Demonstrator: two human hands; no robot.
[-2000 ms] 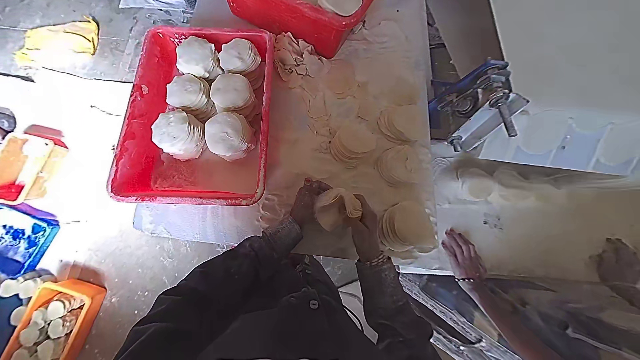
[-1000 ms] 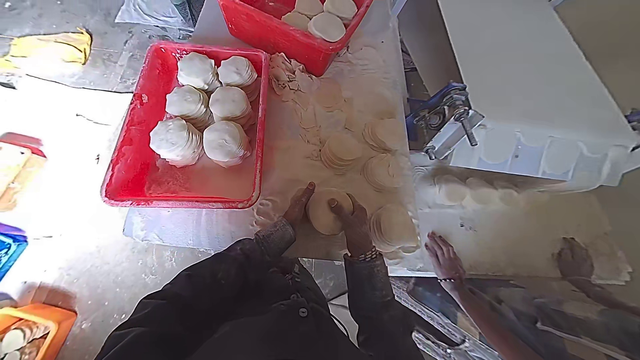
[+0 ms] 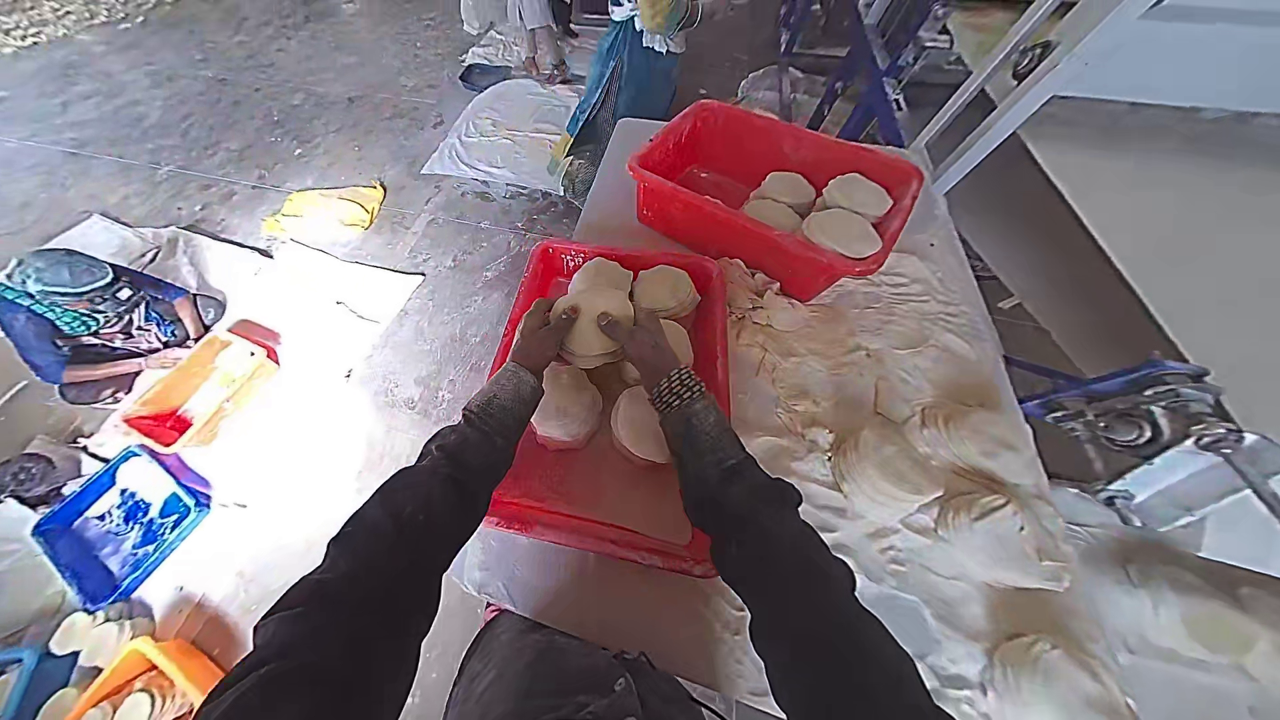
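Note:
Both my hands grip a stack of round flat dough discs (image 3: 592, 325) over the near red plastic tray (image 3: 600, 510). My left hand (image 3: 543, 335) holds its left side and my right hand (image 3: 645, 345) its right side, thumbs on top. Whether this stack rests on another is hidden. Around it in the tray stand several more stacks, one at the back right (image 3: 665, 291), one at the front left (image 3: 567, 405) and one at the front right (image 3: 640, 425). Further stacks of discs (image 3: 885, 465) lie on the floured table to the right.
A second red tray (image 3: 720, 225) with several stacks stands behind on the table (image 3: 620, 200). Dough scraps (image 3: 765, 300) lie beside it. Metal machinery (image 3: 1130, 430) is at the right. On the floor at left, a person (image 3: 90, 310) sits by an orange crate (image 3: 205, 390) and a blue crate (image 3: 120, 525).
My hands have moved from the table's near edge to the near red tray, with a stack between them. The view has shifted a lot, and the co-worker's hands at right are out of view.

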